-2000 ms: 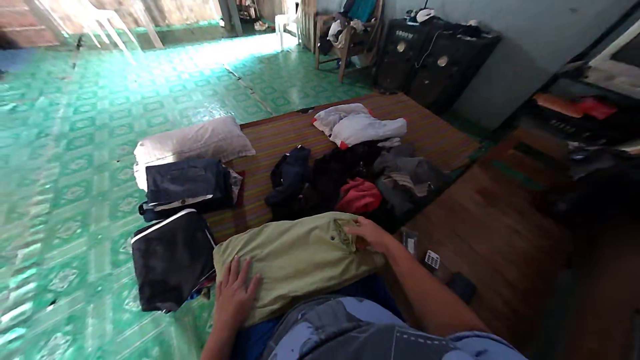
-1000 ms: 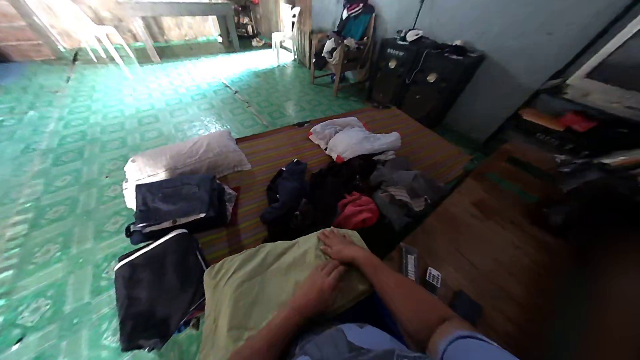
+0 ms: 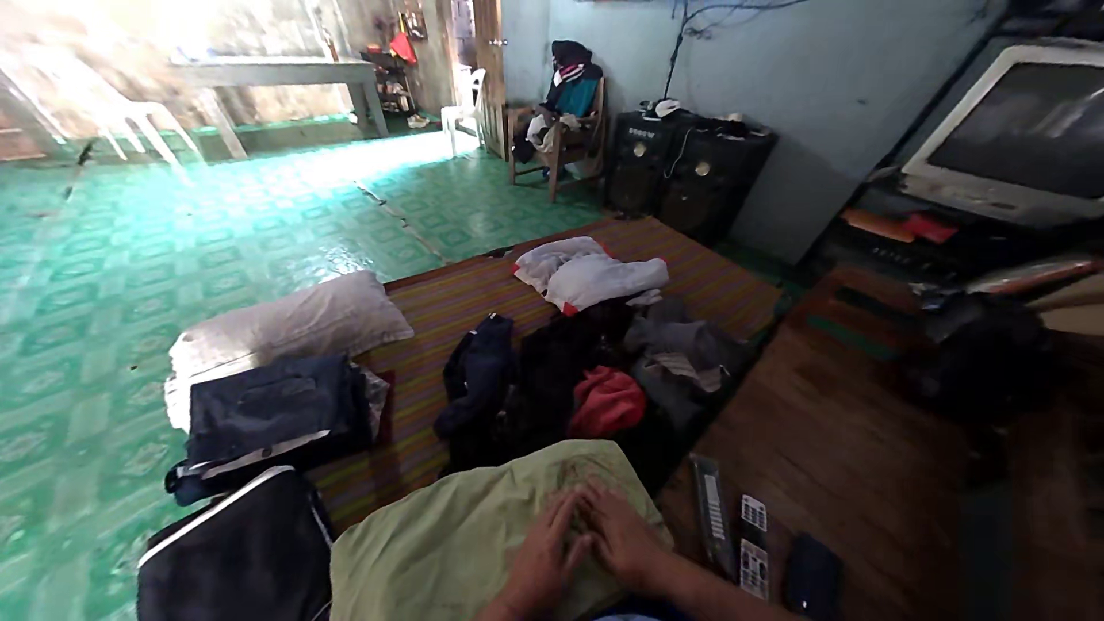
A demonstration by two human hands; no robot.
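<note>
A light green cloth garment (image 3: pixel 448 526), spread in a flat bundle, lies in front of me. My left hand (image 3: pixel 548 543) and my right hand (image 3: pixel 617 530) rest on its right part, close together with fingertips nearly meeting; whether either pinches the cloth cannot be told. Beyond it on the striped mat are a red cloth (image 3: pixel 608 401), dark clothes (image 3: pixel 552 362), grey clothes (image 3: pixel 681 345) and a white garment with red edging (image 3: pixel 595 272). At the left lie folded dark blue clothes (image 3: pixel 276 405) and a black garment with white trim (image 3: pixel 237 552).
A pale pillow (image 3: pixel 293 319) lies on the mat's left edge (image 3: pixel 414 293). To the right stands a wooden surface (image 3: pixel 828 440) with a dark pouch (image 3: pixel 813 573) and small labelled packs (image 3: pixel 753 543). Farther back are black speakers (image 3: pixel 690 172), a clothes-laden chair (image 3: pixel 569 129) and a television (image 3: pixel 1018 129).
My left hand has moved from the garment's left side to its right part, beside my right hand. The view has tilted up somewhat.
</note>
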